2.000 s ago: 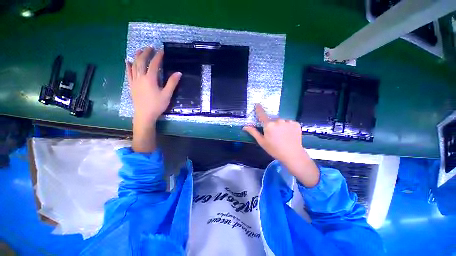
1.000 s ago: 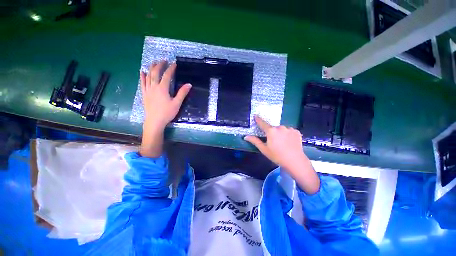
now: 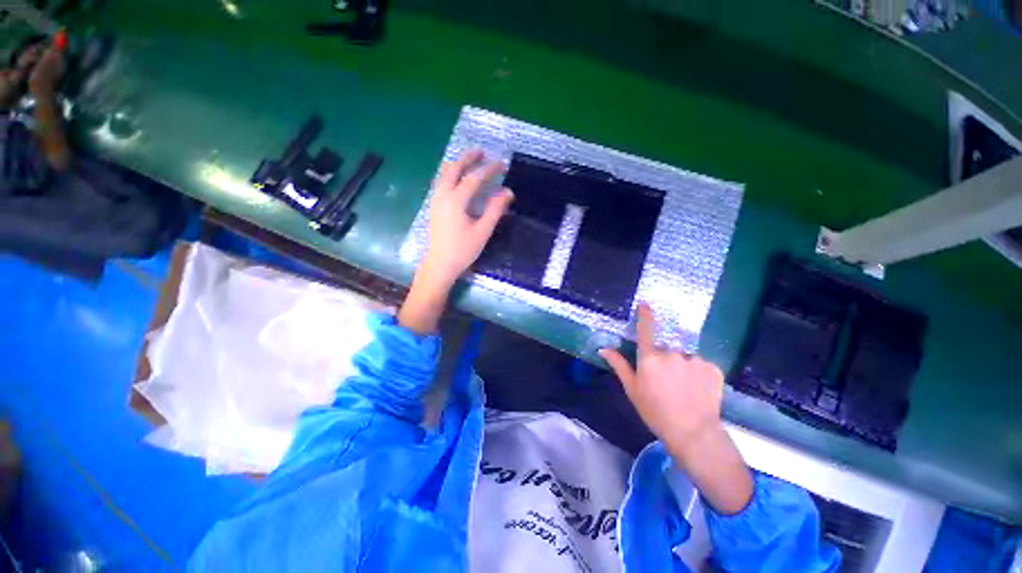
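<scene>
A black panel [image 3: 611, 241] with a central slot lies on a silvery bubble-wrap sheet [image 3: 700, 241] on the green bench. My left hand [image 3: 456, 224] is at the panel's left edge, fingers apart and slightly curled, holding nothing. My right hand [image 3: 672, 386] is at the sheet's near right edge, index finger and thumb extended, holding nothing. A black bracket [image 3: 317, 179] with two parallel bars lies on the bench to the left. More dark panels [image 3: 835, 347] lie to the right.
A white post [image 3: 930, 218] crosses at the right. A carton of white sheets [image 3: 252, 347] is below the bench at left, a white parts box [image 3: 908, 504] below at right. Another person's hand [image 3: 47, 78] shows at far left. Another black part [image 3: 361, 20] lies at the far side.
The view has turned and shifted left, so the bench appears tilted and another person shows at left. My left hand's fingers are more curled. The panel still lies on the sheet.
</scene>
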